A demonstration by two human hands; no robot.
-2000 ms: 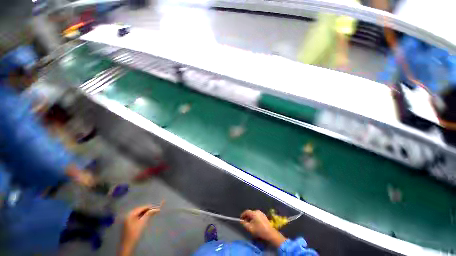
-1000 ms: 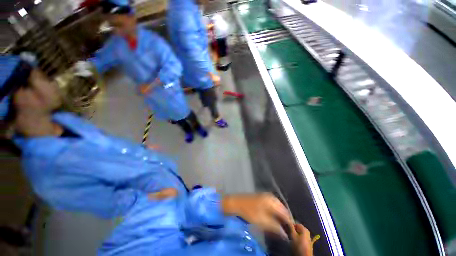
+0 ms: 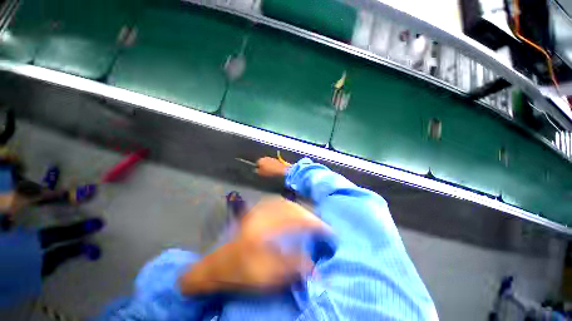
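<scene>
My right hand point(image 3: 273, 167) is stretched out by the front edge of the green line and closed around a thin pale strand point(image 3: 246, 161). A short end of the strand sticks out to the left of the fingers. A small yellow piece point(image 3: 282, 158) shows at the back of this hand, by the cuff. My left hand point(image 3: 260, 247) is large and blurred, close to the camera in front of my body. Its fingers look bent, but whether it holds anything cannot be told.
Green pallets point(image 3: 282, 81) with small central fittings lie along the line behind a white rail point(image 3: 244, 128). A yellow item point(image 3: 340, 81) is on one fitting. People's legs point(image 3: 69, 232) and a red object point(image 3: 125, 165) are at the left. A trolley-like frame point(image 3: 507, 301) is at lower right.
The view has swung back from the people on the left to the line. My hands, close together a second ago, are apart: the right by the rail, the left near my body.
</scene>
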